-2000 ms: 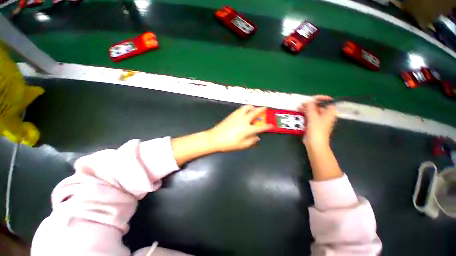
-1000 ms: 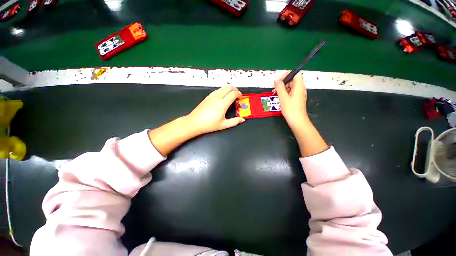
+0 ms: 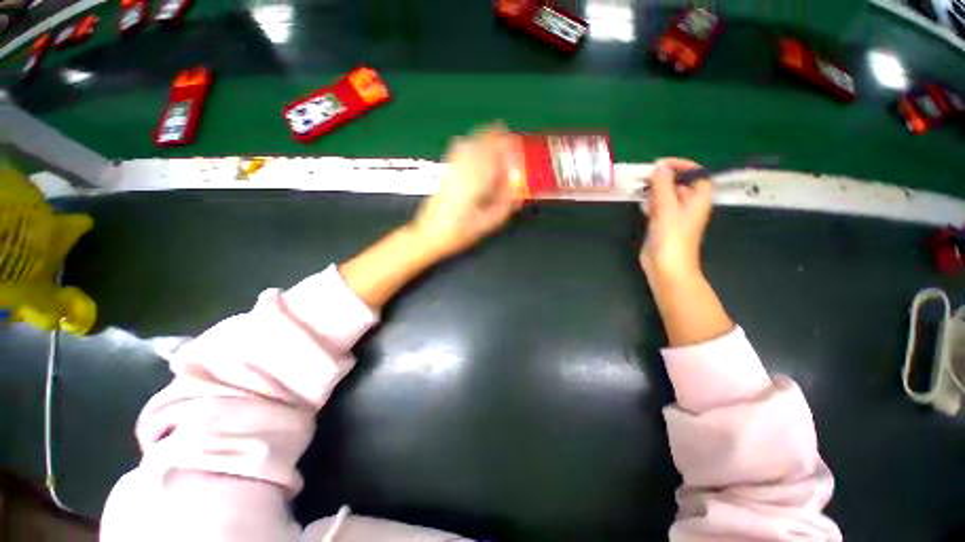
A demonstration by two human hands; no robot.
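My left hand point(image 3: 473, 188) holds a red plastic unit point(image 3: 542, 164) by its left end, over the white edge rail. The unit and the hand are blurred. A pale panel point(image 3: 582, 162) shows on the unit's right half, and the fingers cover its left end. My right hand point(image 3: 677, 212) is to the right, apart from the unit, and grips a thin black hand tool point(image 3: 730, 169) that points right and away. The tool's far end is blurred.
Beyond the white rail point(image 3: 831, 197), a green belt point(image 3: 455, 101) carries several red units, with two point(image 3: 184, 106) point(image 3: 337, 104) at the left. A yellow fan point(image 3: 32, 249) with a cable stands at the left. A white fan point(image 3: 931, 349) is cut off at the right edge.
My left hand has lifted the red unit from the bench and moved it away, over the rail. My right hand has parted from the unit; its tool has tilted lower. Another unit shows at the belt's left.
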